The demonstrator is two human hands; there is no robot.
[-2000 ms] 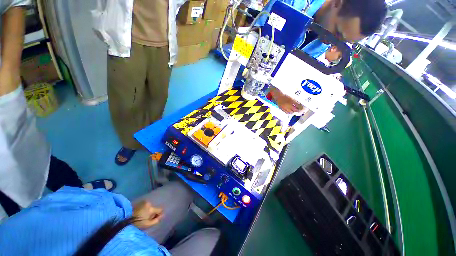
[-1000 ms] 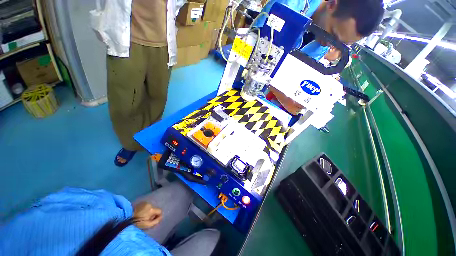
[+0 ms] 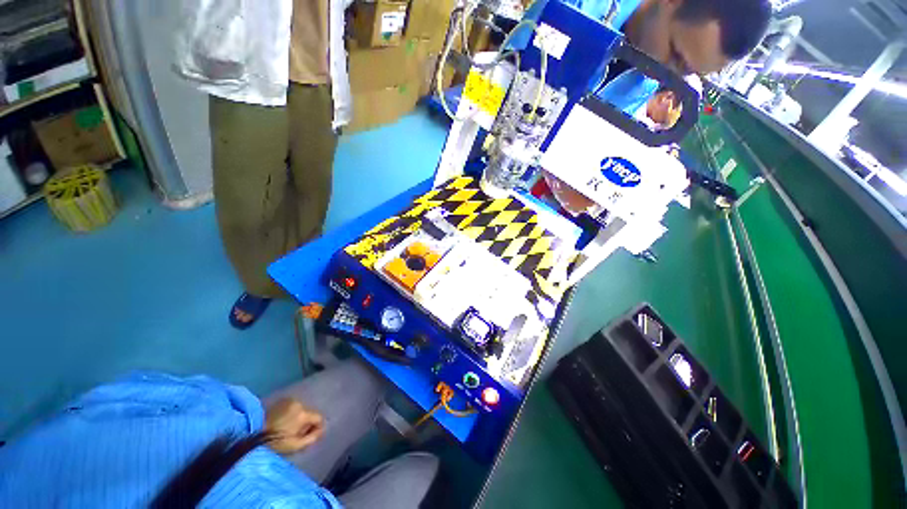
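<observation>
A blue benchtop press [image 3: 428, 348] stands in front of me, its white head panel [image 3: 597, 164] raised over a black-and-yellow bed. A white perforated plate [image 3: 472, 288] lies on the bed, with an orange insert [image 3: 411, 262] at its left. A small black housing with a pale rim [image 3: 475, 327] sits at the plate's right end. A green button and a lit button show at the front right corner. My left hand [image 3: 293, 425] rests on my thigh, fingers curled, with nothing seen in it, away from the press. My right hand is not in view.
A black compartment tray [image 3: 666, 398] with shiny-rimmed parts stands on the dark-green bench [image 3: 607, 288] at right. A person in blue leans behind the press. Another person in olive trousers [image 3: 273, 179] stands at left. Cardboard boxes [image 3: 383, 70] are behind.
The arm and white garment at the far left have left the picture. The standing person has shifted slightly. The person behind the press has moved their head and hand. My left hand stays put.
</observation>
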